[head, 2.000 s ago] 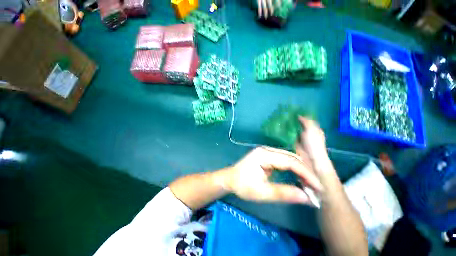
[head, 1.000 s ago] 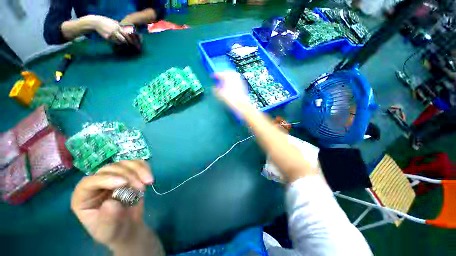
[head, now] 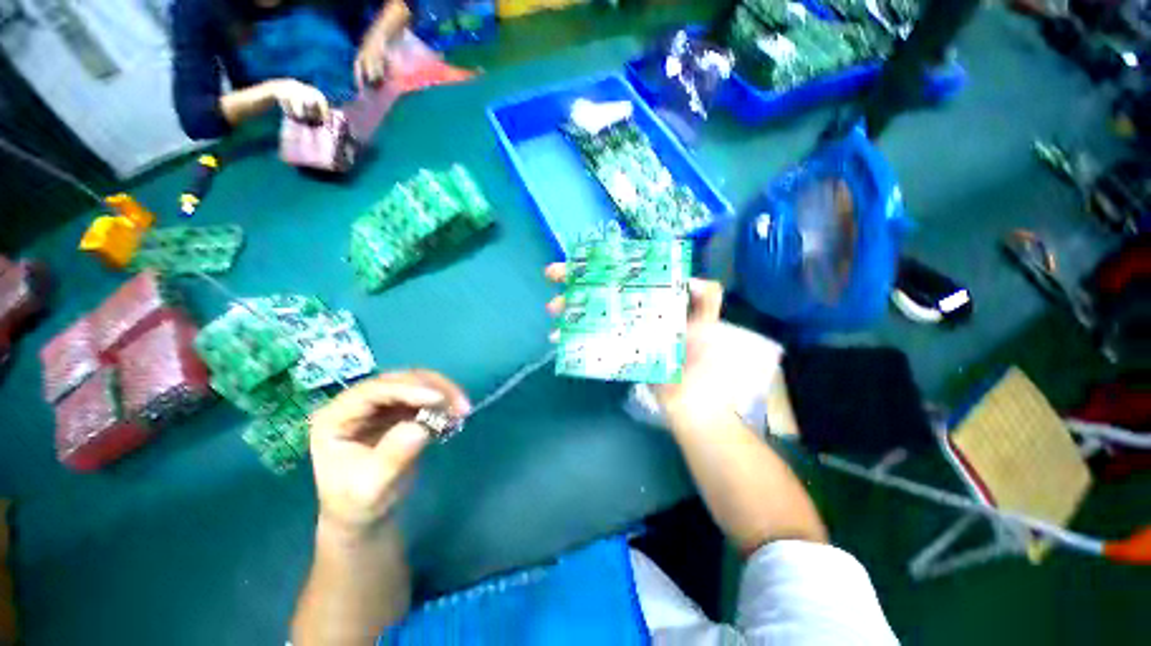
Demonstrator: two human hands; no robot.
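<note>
My right hand [head: 702, 331] holds up a green PCB panel [head: 624, 309] with a grid of small boards, above the bench in front of the blue tray. The fingers wrap round its side edges. My left hand [head: 376, 444] pinches a small silver-brown piece [head: 438, 422] between thumb and fingertips, to the left of the panel. The blue plastic tray [head: 530, 164] holds rows of boards and a white item. A fanned PCB stack [head: 419, 225] stands left of the tray. A loose PCB pile [head: 268, 360] lies behind my left hand.
Pink-red wrapped packs [head: 124, 366] lie far left, near a yellow dispenser [head: 118, 232]. Another person's hands [head: 303, 104] hold a pink pack across the bench. A blue fan [head: 823, 240], white packet [head: 745, 366], black pad [head: 853, 401] and folding chair [head: 1020, 444] are on the right.
My right hand has come back from the tray and now holds a PCB panel. My left hand has moved right in view with the small piece. The other person's pink pack shows more clearly.
</note>
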